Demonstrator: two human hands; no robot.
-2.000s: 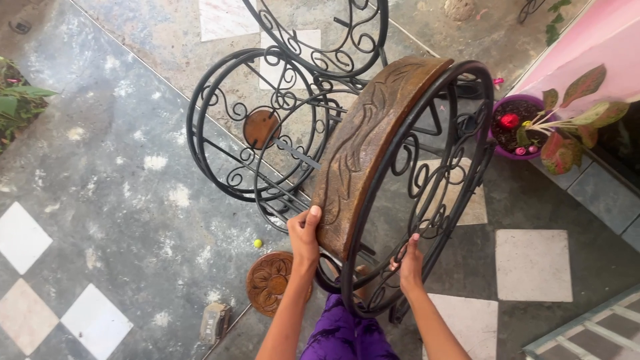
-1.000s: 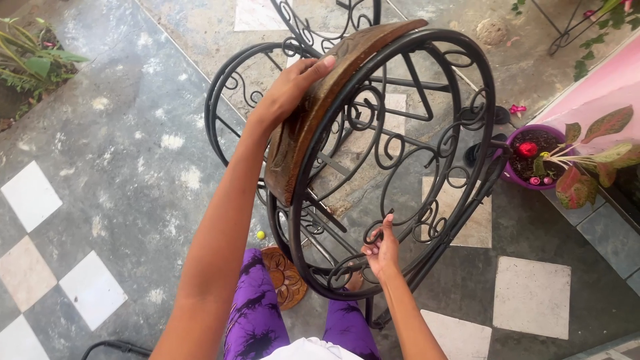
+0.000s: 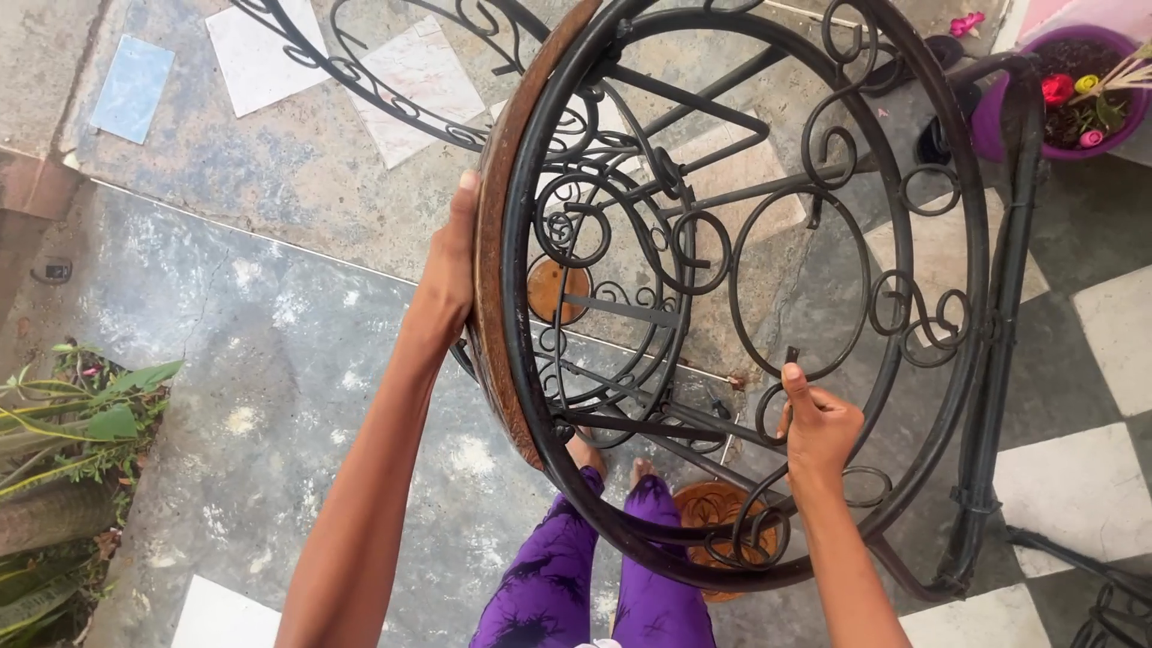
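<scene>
A black wrought-iron furniture frame (image 3: 976, 270) with round hoops and scrollwork is held up before me. Along its left side runs a curved brown wooden panel (image 3: 490, 270), seen nearly edge-on. My left hand (image 3: 453, 261) presses against the panel's outer face, its fingers mostly hidden. My right hand (image 3: 821, 423) grips a scroll low inside the hoop, thumb up. Through the hoops shows more scrolled ironwork (image 3: 621, 310) with a small round wooden disc (image 3: 547, 290). A carved round wooden piece (image 3: 711, 513) lies on the floor near my feet, partly behind the frame.
A purple flowerpot (image 3: 990, 117) with a plant stands at the upper right, beside dark footwear (image 3: 936, 135). Leafy plants (image 3: 99, 423) grow at the left edge. Another curved iron piece (image 3: 378, 90) reaches across the top. More black ironwork (image 3: 1120, 603) shows at the lower right.
The held frame has turned, so the wooden panel's carved face, plain two seconds ago, is now nearly edge-on. My left hand has gone from the panel's top edge to its outer side.
</scene>
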